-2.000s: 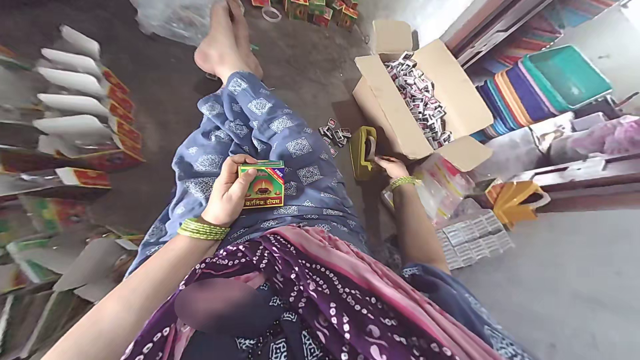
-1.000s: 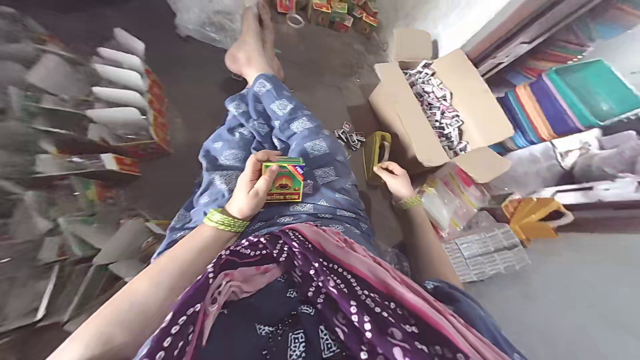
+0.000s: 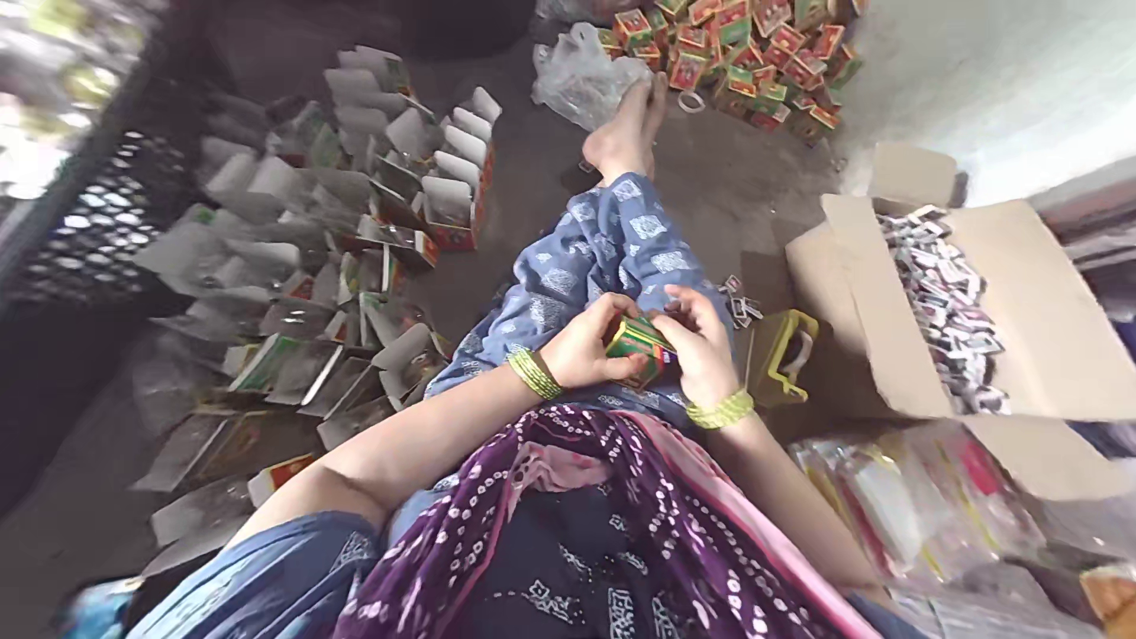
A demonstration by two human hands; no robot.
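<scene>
My left hand (image 3: 590, 344) holds a small printed cardboard box (image 3: 637, 348), green, red and yellow, above my lap. My right hand (image 3: 697, 344) is at the box's right side, its thumb near the top edge and its fingers partly raised; whether it grips the box I cannot tell. Just right of my leg, a yellow-rimmed tape dispenser or similar holder (image 3: 787, 355) rests on the floor, with a few small printed packets (image 3: 739, 302) beside it.
Many open printed cartons (image 3: 453, 200) stand on the left. Closed boxes (image 3: 737, 53) are heaped beyond my feet, near a clear plastic bag (image 3: 586, 75). At right are an open cardboard box (image 3: 905, 328) of small packets and plastic-wrapped goods (image 3: 923, 497).
My right hand has moved from the yellow-rimmed object to the small box in my left hand. The box is now tilted. The view has shifted, showing more cartons at left.
</scene>
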